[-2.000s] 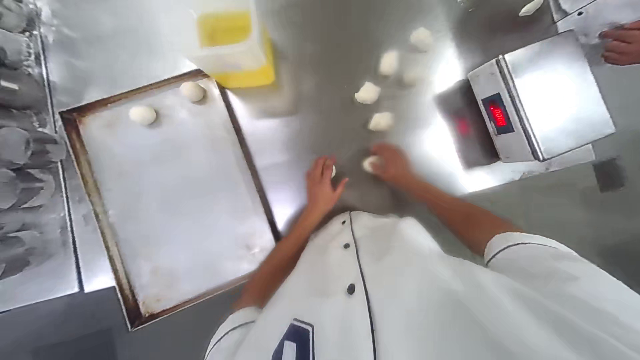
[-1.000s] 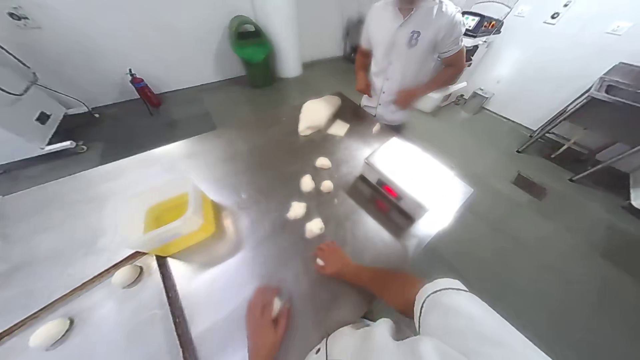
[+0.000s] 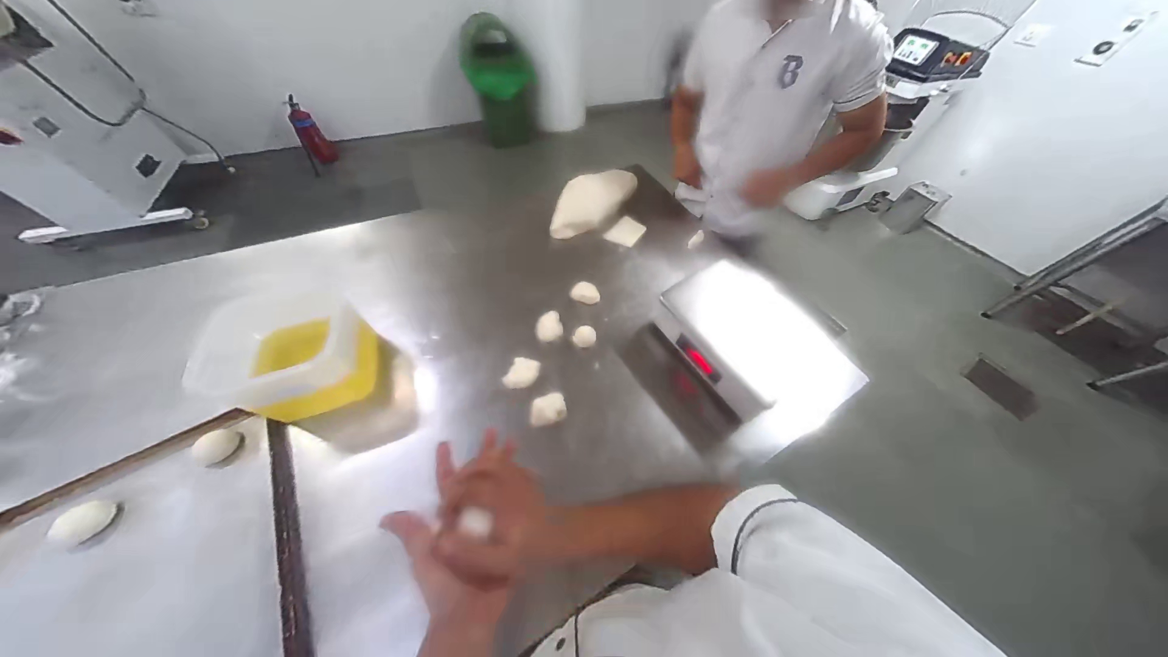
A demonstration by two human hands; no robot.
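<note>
My right hand (image 3: 502, 516) lies over my left hand (image 3: 447, 570) above the near part of the steel table. A small white piece of dough (image 3: 474, 523) shows between the fingers of my right hand; both hands are blurred. The fingers of my left hand are spread beneath. Ahead of them lie several small dough pieces, the nearest one (image 3: 548, 409) just beyond my fingertips. On the lined baking tray (image 3: 287, 547) at the left rest two smooth dough balls, one (image 3: 217, 446) near the corner and one (image 3: 84, 523) further left.
A yellow tub with oil-like yellow contents (image 3: 319, 365) stands behind the tray. A digital scale (image 3: 748, 338) is at the right. A large dough mass (image 3: 593, 203) and a flat dough piece (image 3: 625, 231) lie at the far end, where a person in white (image 3: 776, 100) stands.
My hands, apart on the table before, have come together, right over left. The view has tilted up strongly since the first frame.
</note>
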